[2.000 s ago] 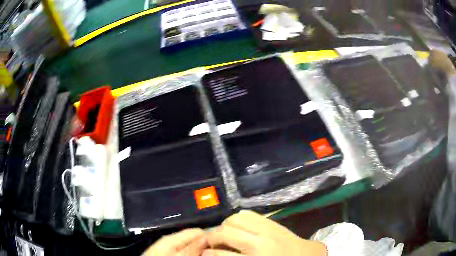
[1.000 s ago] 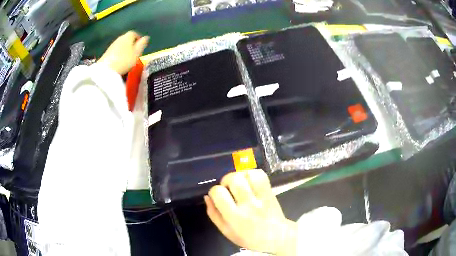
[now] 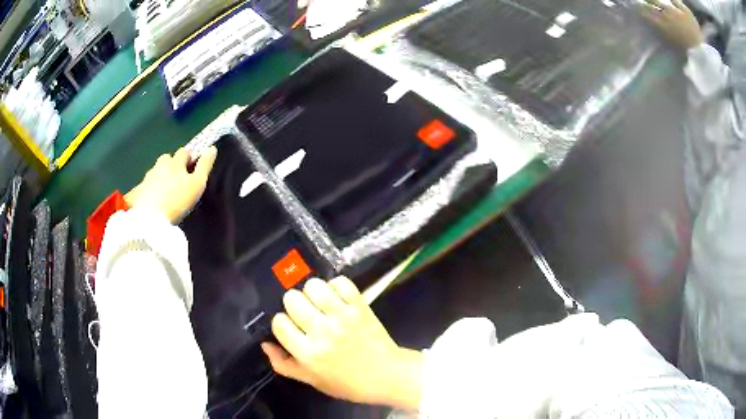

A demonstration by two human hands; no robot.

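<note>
A black tablet (image 3: 221, 245) with an orange-red square label (image 3: 292, 268) lies tilted across the left of the bench. My left hand (image 3: 176, 184) grips its far edge. My right hand (image 3: 335, 335) is at its near edge beside the label, fingers curled over it, thumb below. A second black tablet (image 3: 327, 131) lies to the right on bubble wrap (image 3: 409, 217), with an orange-red label near its lower corner. White tabs (image 3: 290, 164) sit at the tablets' edges. The left tablet's left side is partly hidden by my left sleeve.
A red bin (image 3: 105, 221) stands behind my left forearm. Stacked dark slabs (image 3: 49, 286) are at far left. A blue-rimmed tray (image 3: 217, 53) sits at the back. More wrapped tablets (image 3: 523, 57) lie to the right. Another person's hand (image 3: 672, 20) and sleeve are at far right.
My left hand has moved from the red bin area onto the left tablet's far edge. My right hand stays at the near edge. The view has turned, so the tablets appear more slanted.
</note>
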